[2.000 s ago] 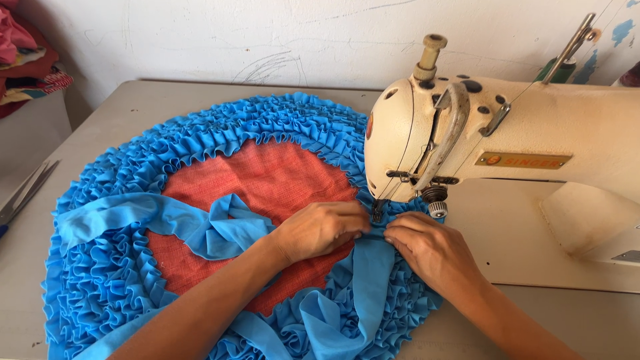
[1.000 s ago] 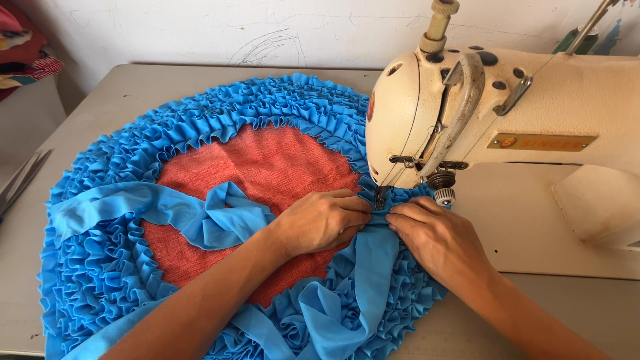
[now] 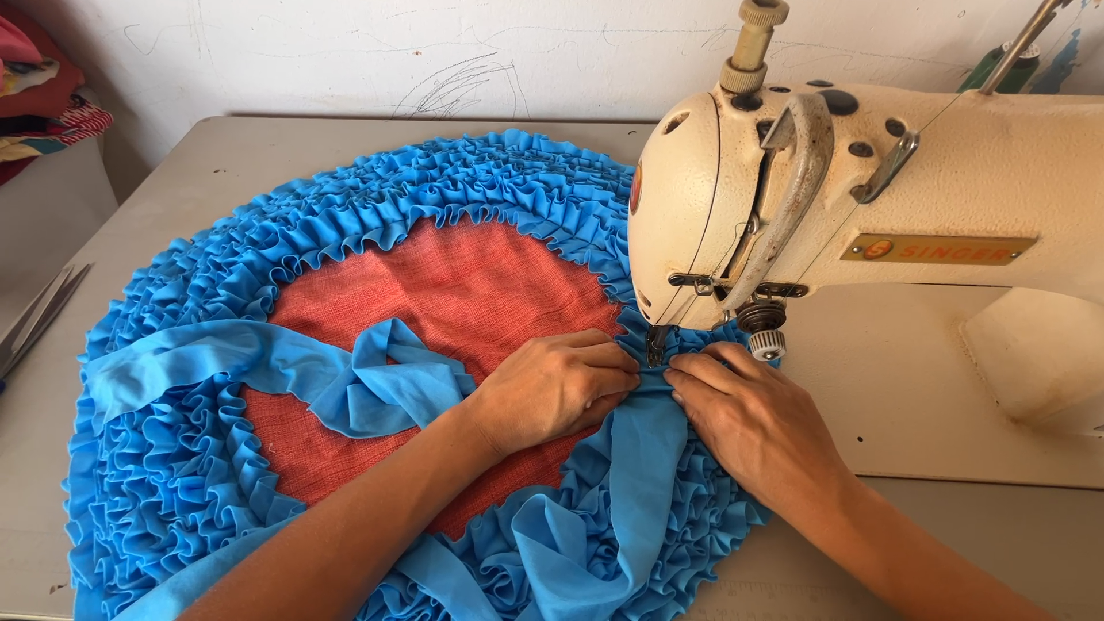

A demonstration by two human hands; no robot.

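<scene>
A red woven cloth base [image 3: 448, 285] with rows of blue ruffles [image 3: 345, 216] round it lies under the head of a cream Singer sewing machine [image 3: 733, 207]. My left hand [image 3: 561, 388] pinches the blue fabric strip [image 3: 642, 483] just left of the presser foot [image 3: 657, 343]. Close on the right of the foot, my right hand [image 3: 750, 414] holds the same strip against the ruffles, its fingertips near the needle area. The loose strip trails from between my hands toward the front, and a twisted length lies over the red cloth. My fingertips are partly hidden in the fabric.
Scissors [image 3: 39, 319] lie at the table's left edge. Folded patterned cloth [image 3: 43, 95] is piled at the far left. A scribbled white wall [image 3: 345, 60] stands behind the table [image 3: 164, 207]. A green thread spool [image 3: 1000, 69] is behind the machine.
Both hands remain beside the presser foot on the blue strip, with only slight shifts of the fingers. The view has moved slightly.
</scene>
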